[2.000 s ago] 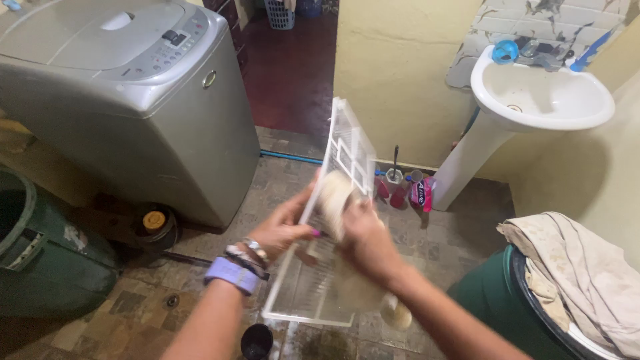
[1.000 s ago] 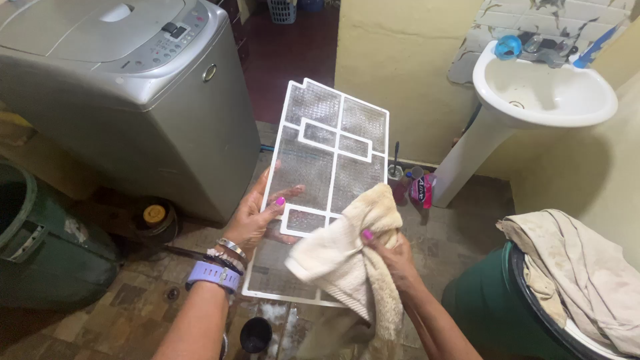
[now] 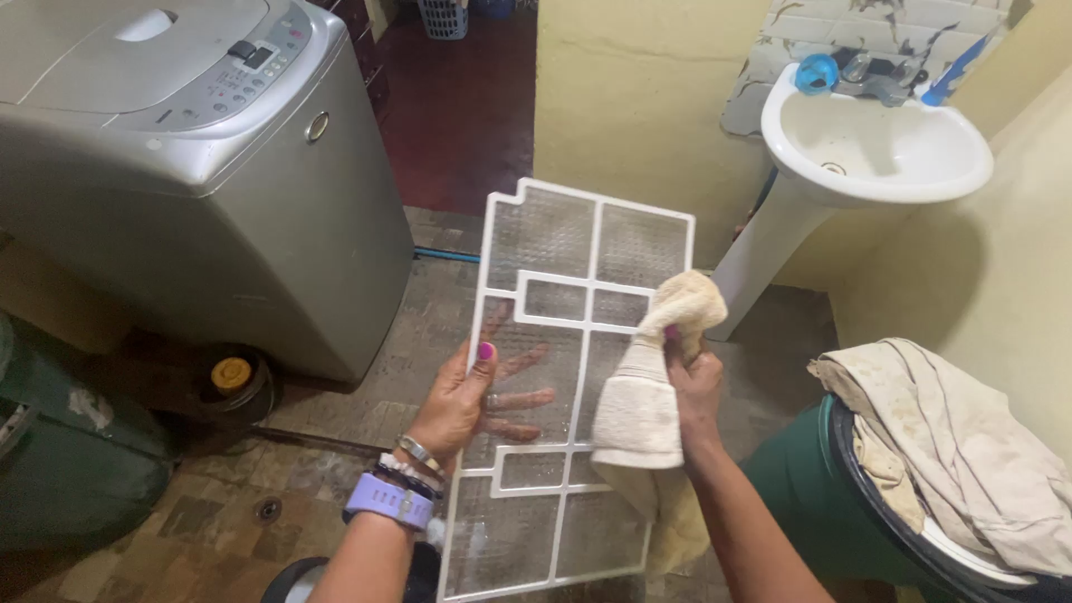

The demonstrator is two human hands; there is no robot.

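A white-framed mesh air filter is held up in front of me, tilted a little. My left hand grips its left edge, the thumb in front and the fingers spread behind, showing through the mesh. Bunched in my right hand is a cream cloth, which lies over the filter's right edge and hangs down beside it. Drops of water glint on the lower mesh.
A grey washing machine stands at the left, a white pedestal sink at the right. Green bins stand at both sides, the right one under a beige cloth. A small bucket and a floor drain are lower left.
The filter was seen nearly edge-on two seconds ago and now shows its broad face. Since one second ago, my right hand and the cloth have moved up along its right side.
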